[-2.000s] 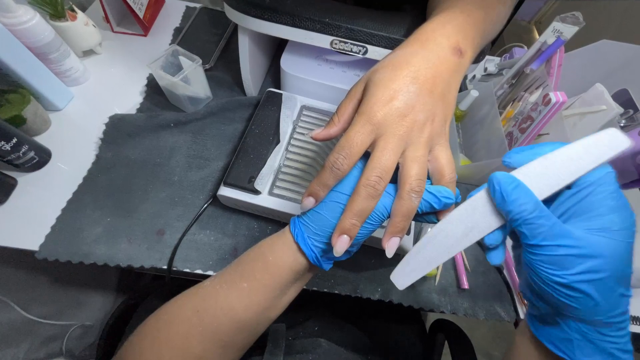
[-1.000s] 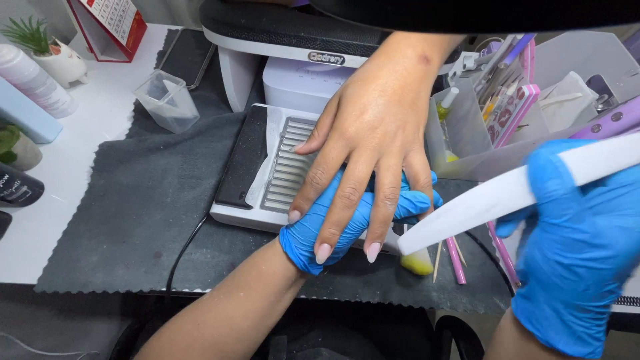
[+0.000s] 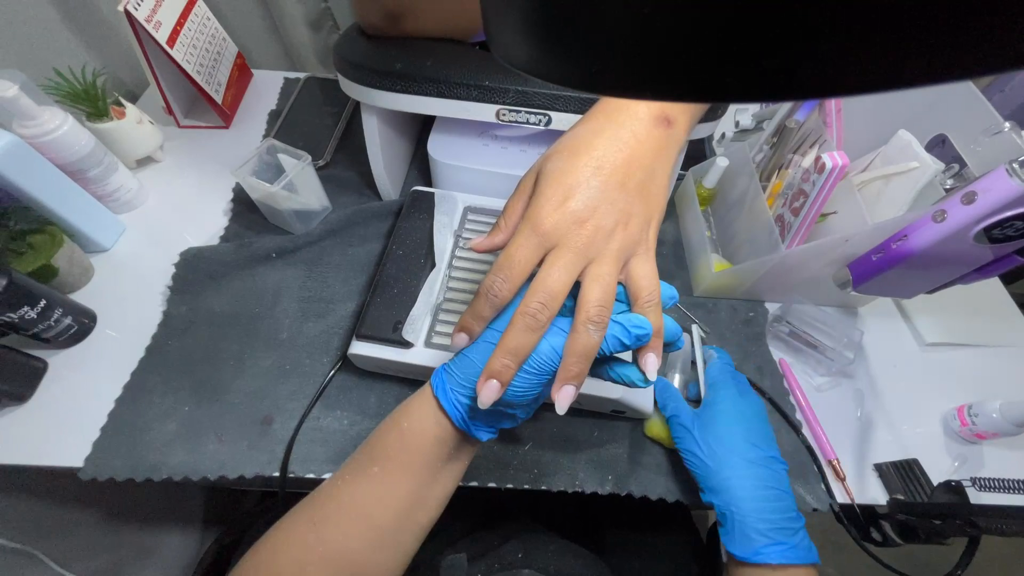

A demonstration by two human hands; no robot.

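Note:
My left hand (image 3: 512,360), in a blue glove, lies under another person's hand (image 3: 584,232) and holds its fingers from below; that hand is palm down with long pale pink nails. Beneath both is a nail dust collector (image 3: 392,272) with a metal grille (image 3: 464,276). My right hand (image 3: 712,408), also gloved in blue, is just right of the person's little finger. Its thumb and fingers pinch a white nail file (image 3: 699,364), seen nearly edge-on. A yellow-green object (image 3: 658,430) lies beside my right thumb, partly hidden.
A padded black armrest (image 3: 448,72) stands behind. On the right are a divided organizer (image 3: 768,264), a purple nail drill (image 3: 936,232), a pink brush (image 3: 812,420) and a small white bottle (image 3: 988,420). A clear cup (image 3: 284,188), phone (image 3: 312,120), calendar (image 3: 192,60) and bottles line the left. A black cable crosses the mat.
My right hand has moved left and down, closer to the person's little finger, and the file has turned from showing its broad face to nearly edge-on. My left hand still supports the person's hand.

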